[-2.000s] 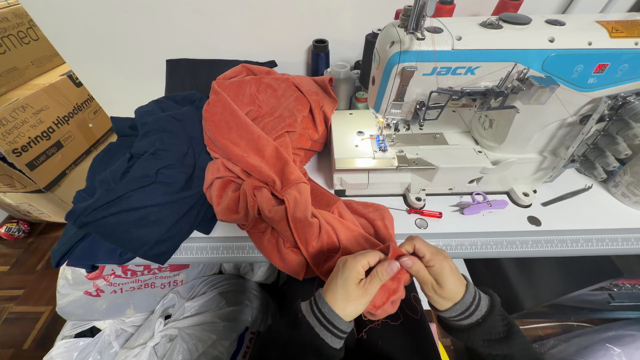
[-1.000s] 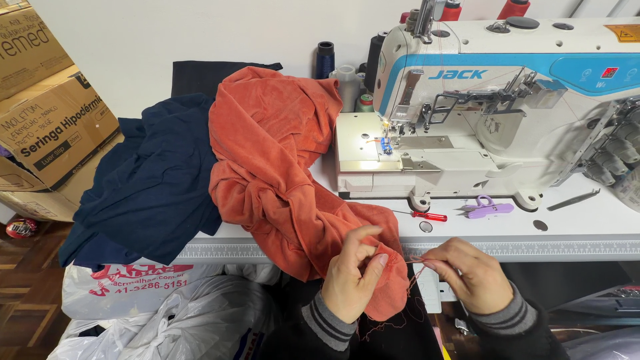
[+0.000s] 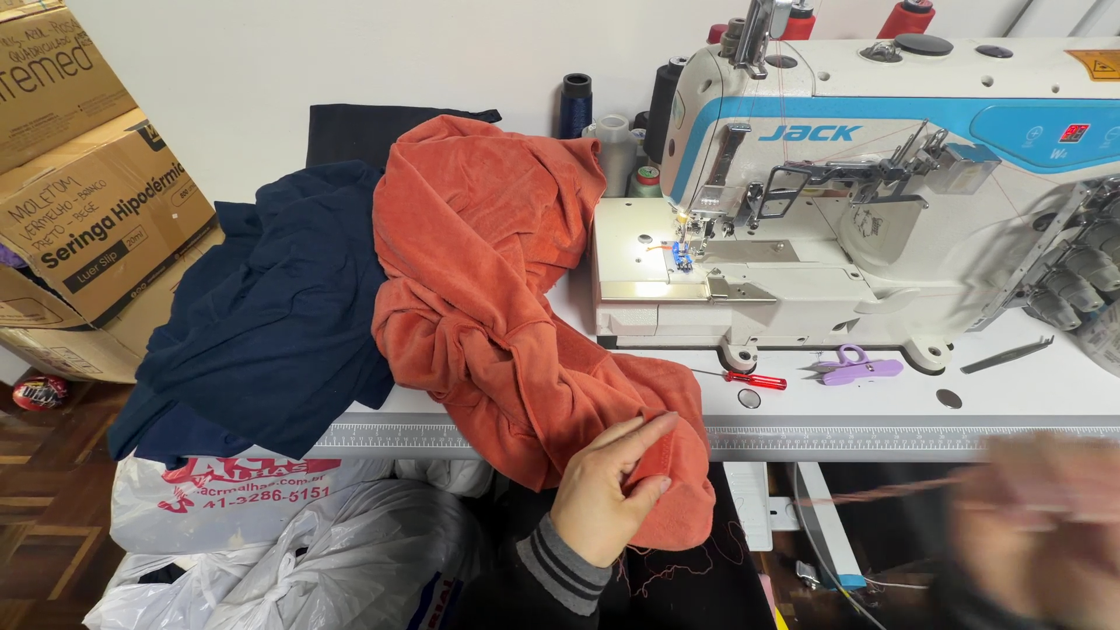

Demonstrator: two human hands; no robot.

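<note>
An orange cloth garment (image 3: 490,324) lies bunched over the table, its lower end hanging past the front edge. My left hand (image 3: 608,490) grips that end, thumb and fingers pinching the fabric. Off to the right, past the table edge, my right hand (image 3: 1032,516) is blurred by motion. Reddish thread (image 3: 901,492) trails leftward from it, and its fingers look closed on the thread. More loose thread (image 3: 674,569) dangles below the garment's end.
A white Jack sewing machine (image 3: 787,219) stands behind. Before it lie a red screwdriver (image 3: 757,381), purple thread snips (image 3: 862,369) and metal tweezers (image 3: 1006,354). Navy fabric (image 3: 271,315) is heaped left, near cardboard boxes (image 3: 96,227). Plastic bags (image 3: 350,551) sit below.
My right hand has moved away to the right from the garment, with thread trailing from it. Two seconds ago both hands were together at the garment's end; my left hand remains there.
</note>
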